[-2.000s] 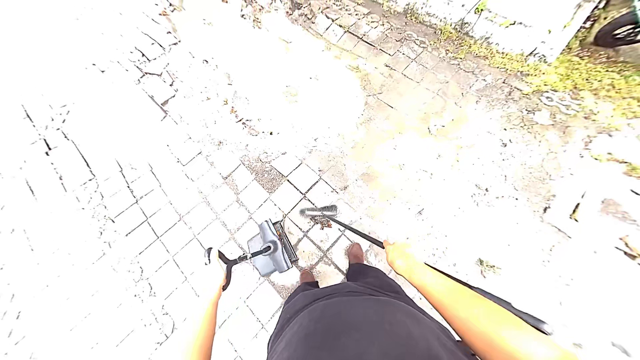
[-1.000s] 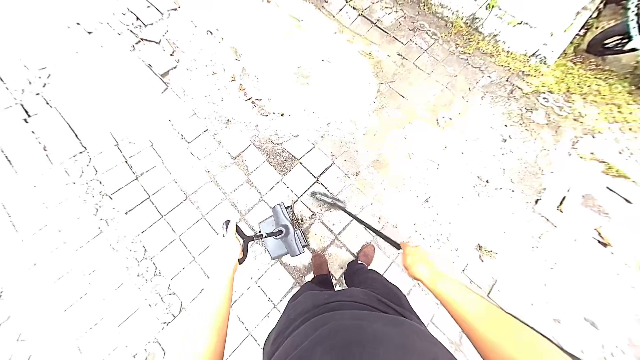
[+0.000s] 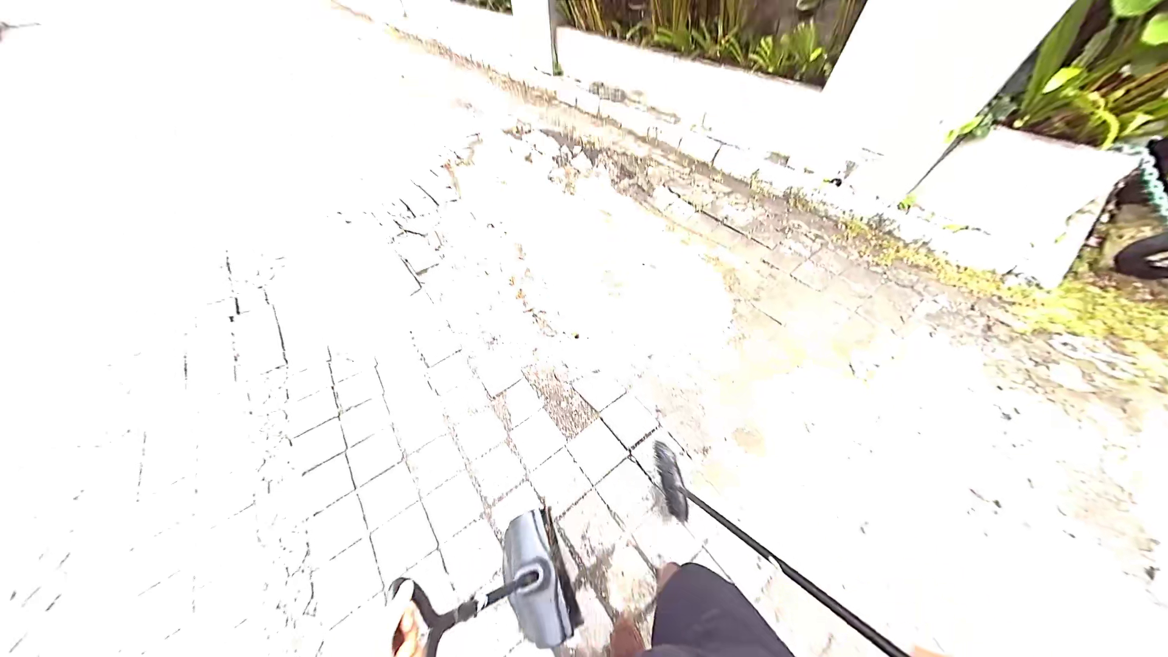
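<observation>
My left hand (image 3: 407, 631), at the bottom edge, grips the black handle of a long-handled dustpan. Its grey plastic pan (image 3: 538, 580) rests on the pavers just left of my feet, with the open side facing right. A broom with a dark brush head (image 3: 671, 481) lies to the right of the pan, its bristles on or close to the paving. Its black pole runs down to the right, to my right hand (image 3: 926, 652), of which only a sliver shows at the bottom edge. Brown shoes (image 3: 626, 636) and dark trousers are partly in view.
Sunlit pavers (image 3: 598, 450) cover the ground, with a gravelly gap (image 3: 561, 401) ahead. Broken paving and debris lie further off. A white wall (image 3: 712, 87) with planting borders the right side, grass (image 3: 1086, 315) along its foot. Part of a black wheel (image 3: 1145, 256) shows at the right edge.
The view has tilted up strongly, bringing the wall and plants into sight. Both tools remain in front of my feet, and my right hand has almost left the frame.
</observation>
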